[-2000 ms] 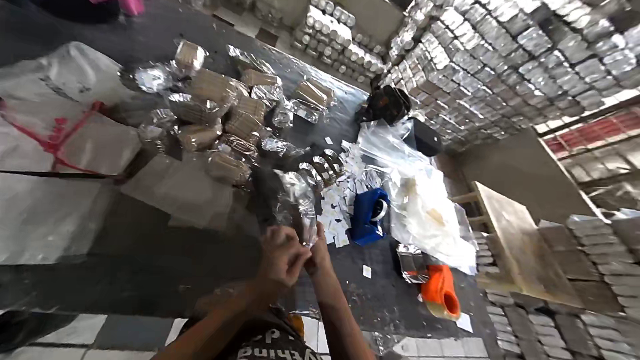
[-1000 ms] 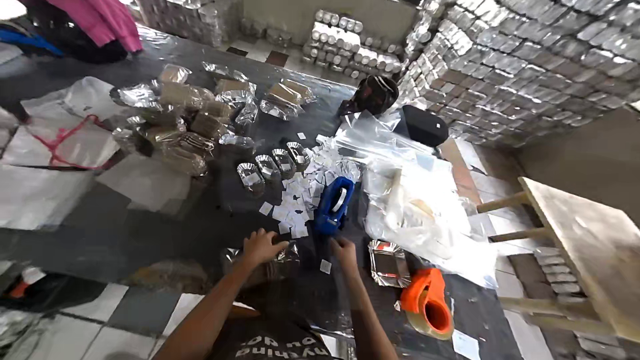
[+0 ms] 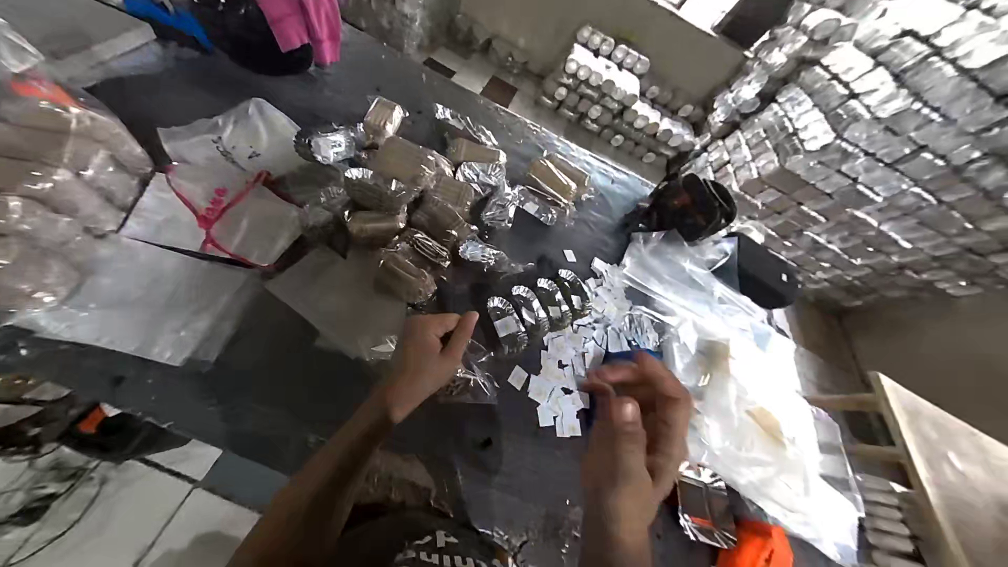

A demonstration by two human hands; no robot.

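Note:
My left hand (image 3: 429,354) is over the dark table beside a clear plastic-wrapped item (image 3: 471,378); its fingers are curled, and whether they grip the wrap is hidden. My right hand (image 3: 642,421) is raised to the right of a heap of small white paper slips (image 3: 563,378), fingertips drawn together; whether a slip is between them is too blurred to tell. Behind that hand a blue tape dispenser (image 3: 622,358) is mostly hidden. Several small foil trays (image 3: 531,309) stand in a row beyond the slips, between the two hands.
Wrapped brown bundles and foil packs (image 3: 425,189) lie heaped beyond my left hand. Clear plastic bags (image 3: 732,394) spread at the right, near an orange tape dispenser (image 3: 756,545) and a foil pack (image 3: 705,504). A white bag with pink ties (image 3: 252,216) lies at the left.
My right hand has come up and now covers much of the blue dispenser. A clear-wrapped item shows by my left hand. The row of foil trays stays beside the slips.

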